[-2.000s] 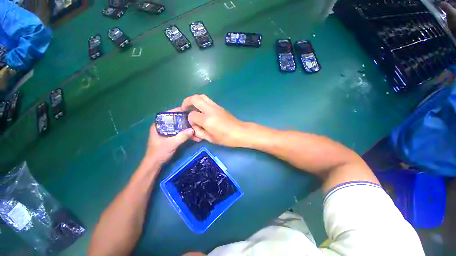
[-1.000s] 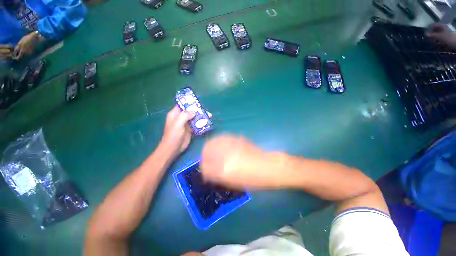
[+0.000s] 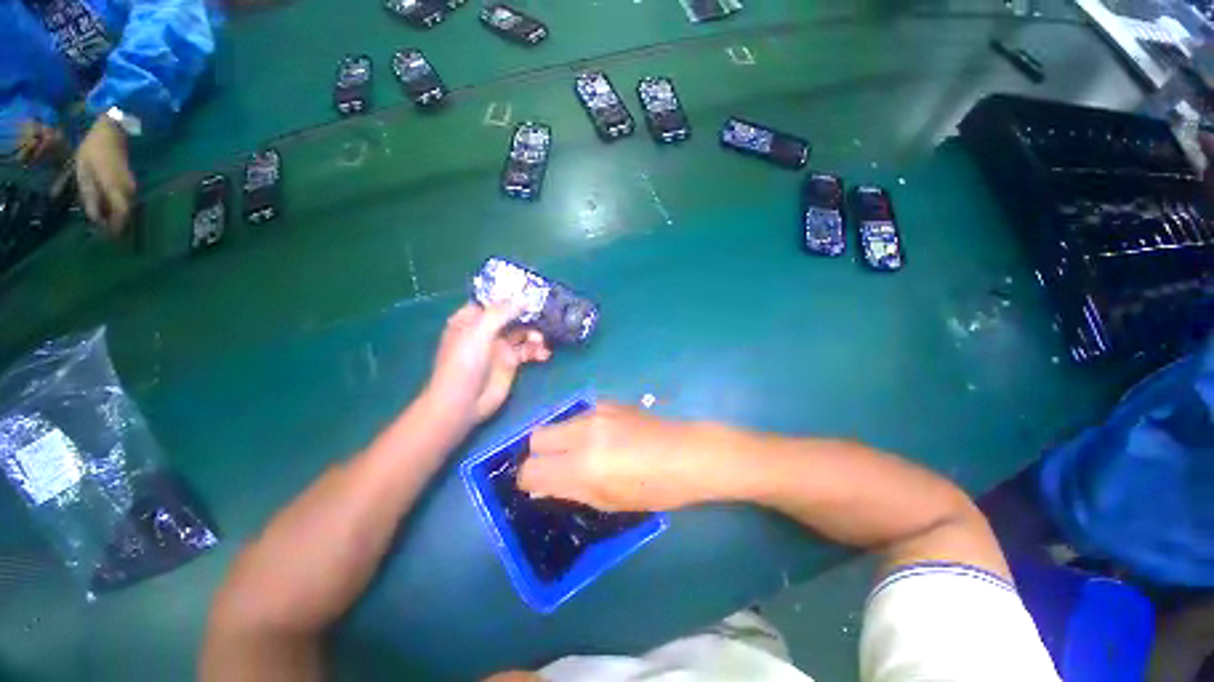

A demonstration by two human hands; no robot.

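My left hand (image 3: 482,357) holds a phone assembly (image 3: 538,301) by its left end, above the green table. Its silvery board side faces up and its dark end points right. My right hand (image 3: 586,460) is over the blue parts bin (image 3: 549,598), with its fingertips down among the small black parts (image 3: 553,536). Whether the fingers grip a part is hidden. A small white piece (image 3: 648,400) lies beside the bin.
Phone assemblies lie across the green table (image 3: 719,320), including one at centre (image 3: 527,161). A black phone tray (image 3: 1092,213) is at right, a clear parts bag (image 3: 100,466) at left. Another person's hand (image 3: 105,176) is at upper left; a blue sleeve is at right.
My right hand has gone from the phone assembly down into the bin. My left hand now holds the phone alone, turned differently. One more phone assembly lies on the table at centre.
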